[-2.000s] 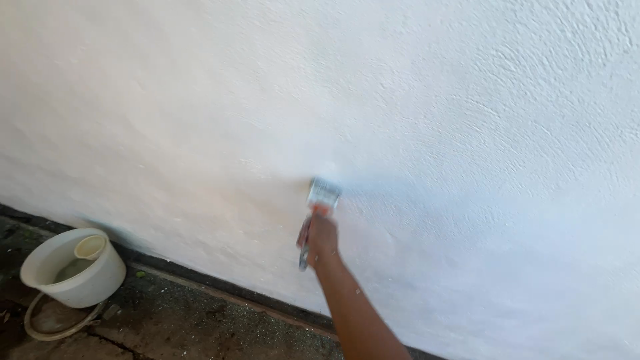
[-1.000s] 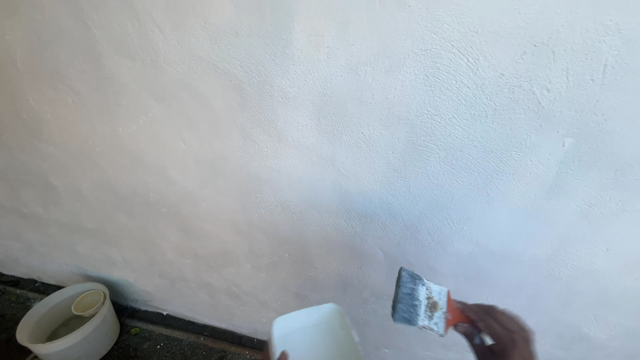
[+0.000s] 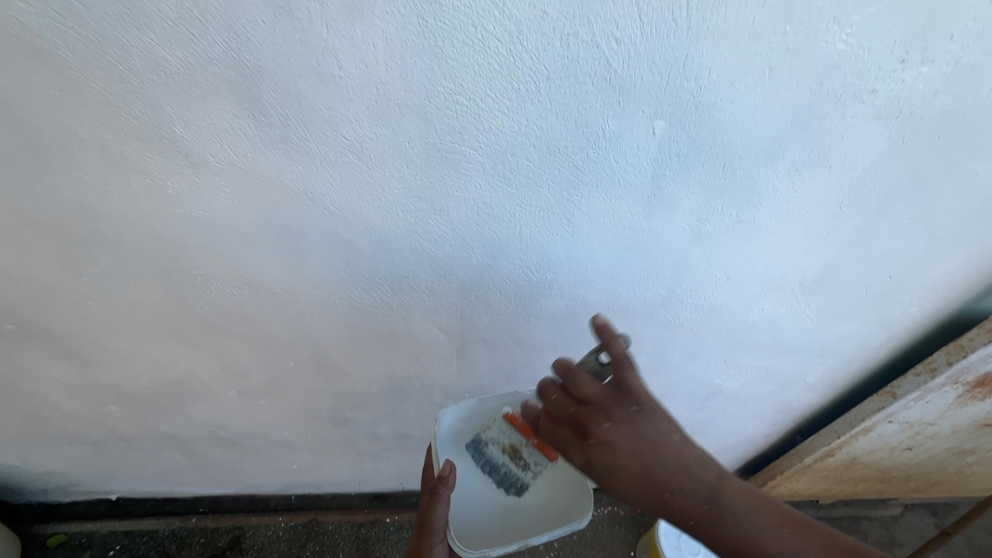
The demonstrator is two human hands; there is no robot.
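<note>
My right hand (image 3: 593,415) grips a flat paintbrush (image 3: 513,453) with an orange-red band and dark, paint-coated bristles. The bristles point down and to the left, over the inside of a white square plastic tub (image 3: 515,523). My left hand (image 3: 436,500) holds that tub by its left side, with the thumb at the rim. Whether the bristles touch the tub cannot be told. Behind both hands stands a textured wall (image 3: 465,194) coated in white.
A stained board or panel (image 3: 907,426) leans at the right. Below it, a white-topped container with a yellow side (image 3: 674,542) stands on the dark floor (image 3: 310,539). The edge of a pale container (image 3: 8,542) shows at bottom left.
Two seconds ago the brush was against the wall; now it is over the tub. The tub has come into view in my left hand. The view has shifted right.
</note>
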